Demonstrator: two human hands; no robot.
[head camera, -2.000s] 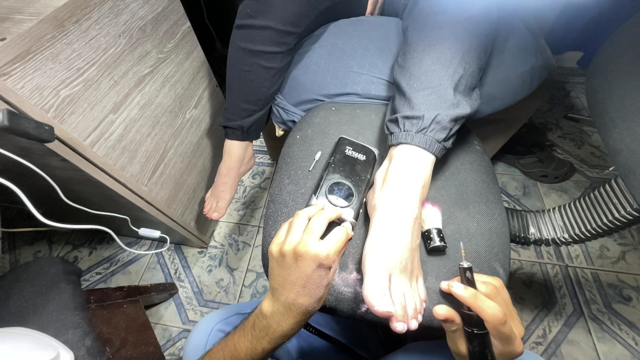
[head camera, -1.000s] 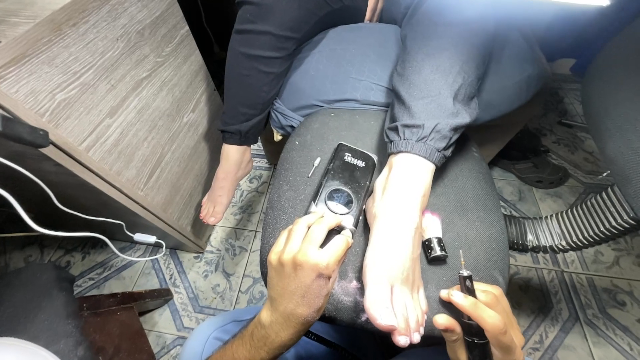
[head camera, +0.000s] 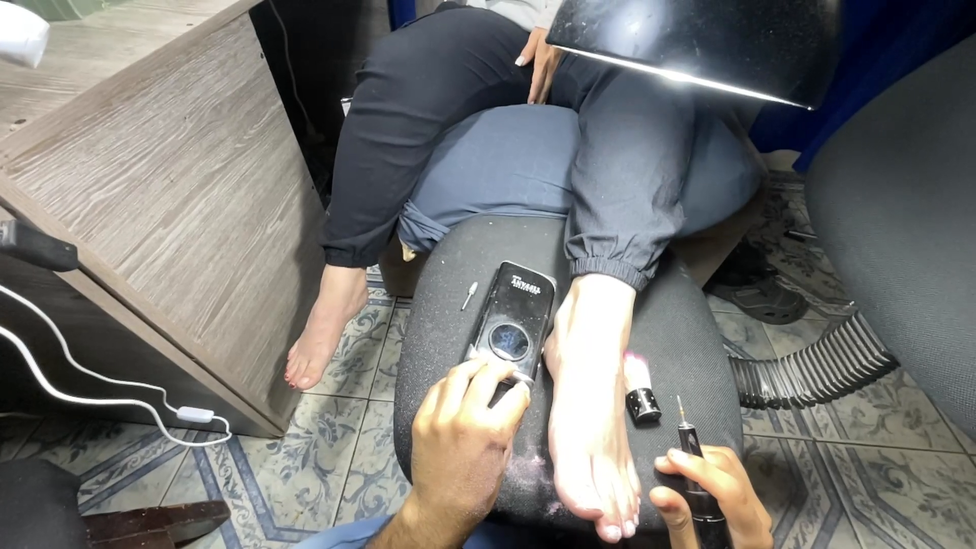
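My left hand (head camera: 469, 438) has its fingertips on the lower end of a black nail drill control unit (head camera: 515, 316), which lies on the grey chair seat (head camera: 438, 366) with its round display lit. My right hand (head camera: 717, 496) grips a black drill handpiece (head camera: 692, 465) with its thin metal bit pointing up. Between my hands rests another person's bare foot (head camera: 595, 427), toes toward me. A small loose drill bit (head camera: 469, 296) lies left of the unit. Right of the foot is a dust brush (head camera: 642, 389) with a black handle and pink-white bristles. Pinkish dust marks the seat.
A black lamp shade (head camera: 694, 46) hangs at the upper right. A wood-grain cabinet (head camera: 175, 191) stands at left, with a white cable (head camera: 114, 408) beside it. The person's other foot (head camera: 328, 328) is near the cabinet. A ribbed hose (head camera: 816, 366) and a dark chair back (head camera: 907, 198) are at right.
The lamp shade shows much more fully at the upper right, as the view has shifted. My left hand stays at the control unit and my right hand still holds the handpiece upright.
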